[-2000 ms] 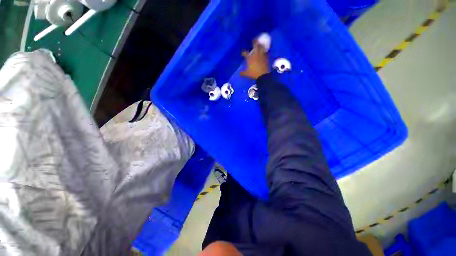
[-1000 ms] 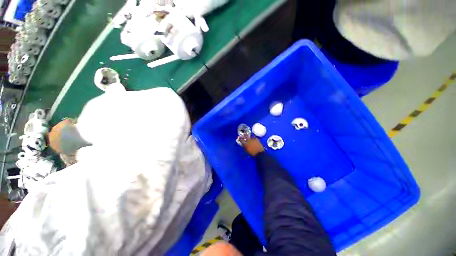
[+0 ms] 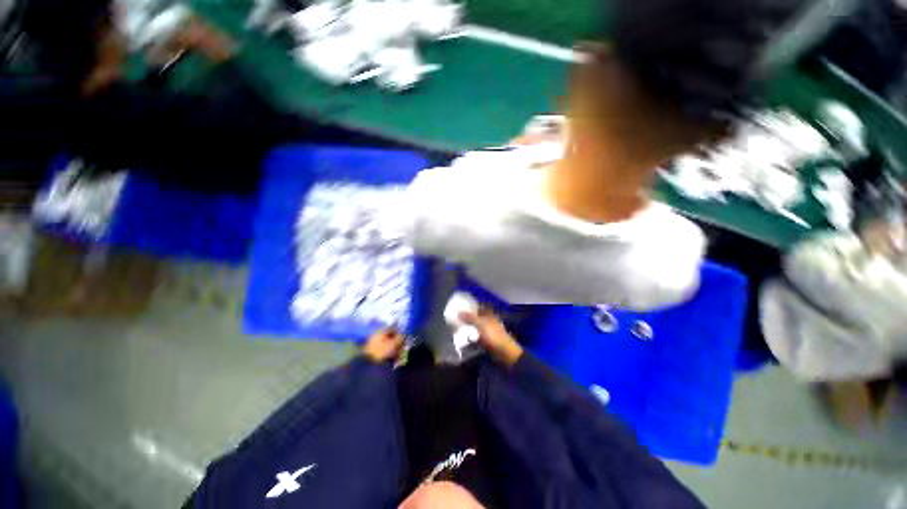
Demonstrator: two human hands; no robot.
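My right hand [image 3: 493, 336] is closed on one or more small white plastic parts [image 3: 460, 310], held between the two blue crates; blur hides their exact shape. My left hand [image 3: 384, 345] is at the near right rim of the full blue crate [image 3: 273, 239]; whether it holds anything cannot be told. That crate holds a dense jumble of small white plastic parts [image 3: 348, 258]. The nearly empty blue crate [image 3: 676, 398] on the right holds a few small white round parts [image 3: 641, 330].
A person in white [image 3: 557, 239] sits between the crates and the green bench [image 3: 497, 84]. Heaps of white units [image 3: 373, 40] lie on the bench. Another person in light clothing [image 3: 835, 303] is at right. Another blue crate [image 3: 179, 219] stands at left.
The view has swung left and widened. My right hand has left the nearly empty crate with white material in it. My left hand and the full crate have come into view.
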